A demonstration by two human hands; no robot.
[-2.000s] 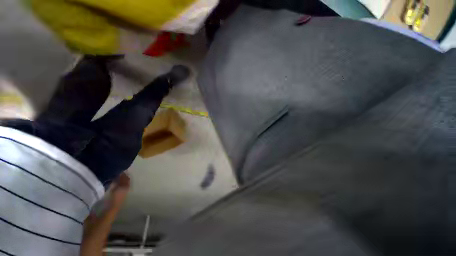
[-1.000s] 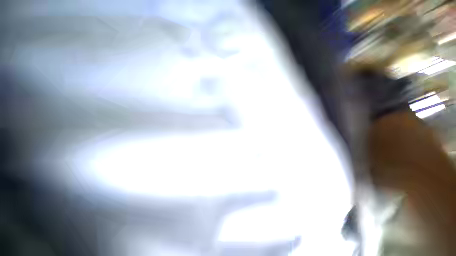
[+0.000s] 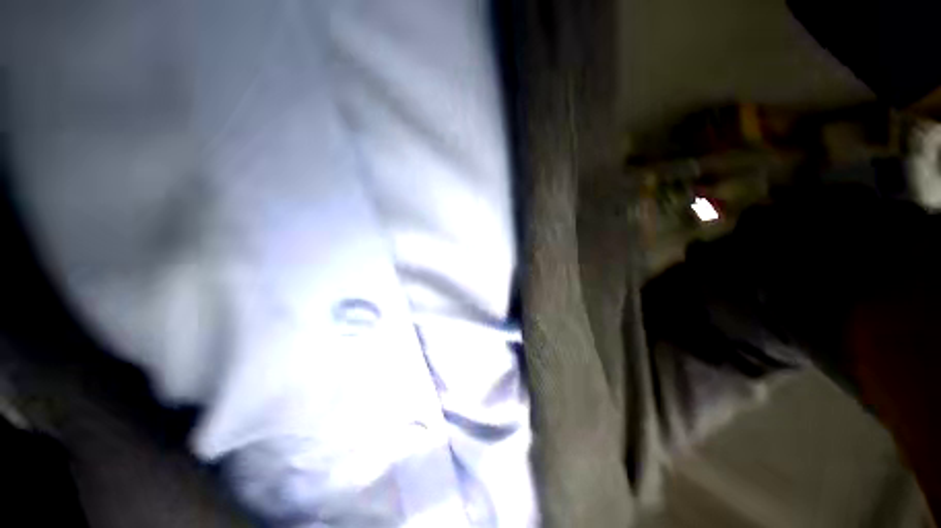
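Observation:
No work object can be made out. A bright white cloth garment (image 3: 310, 248) with a button fills the left and middle of the view, very close to the camera and partly overexposed. A strip of dark grey-brown cloth (image 3: 573, 289) runs down beside it. Neither my left hand nor my right hand can be made out. A dark reddish-brown shape at the lower right edge is too dim to identify.
At the right, the background is dim and blurred. A small bright white spot (image 3: 705, 209) shows among unclear dark and coloured shapes. A pale grey-brown surface (image 3: 795, 454) lies at the lower right. Black shapes fill the upper right corner.
The floor, box and striped-shirted person from two seconds ago are gone. The white garment seen one second ago now has sharper folds and a button, and the right side is much darker.

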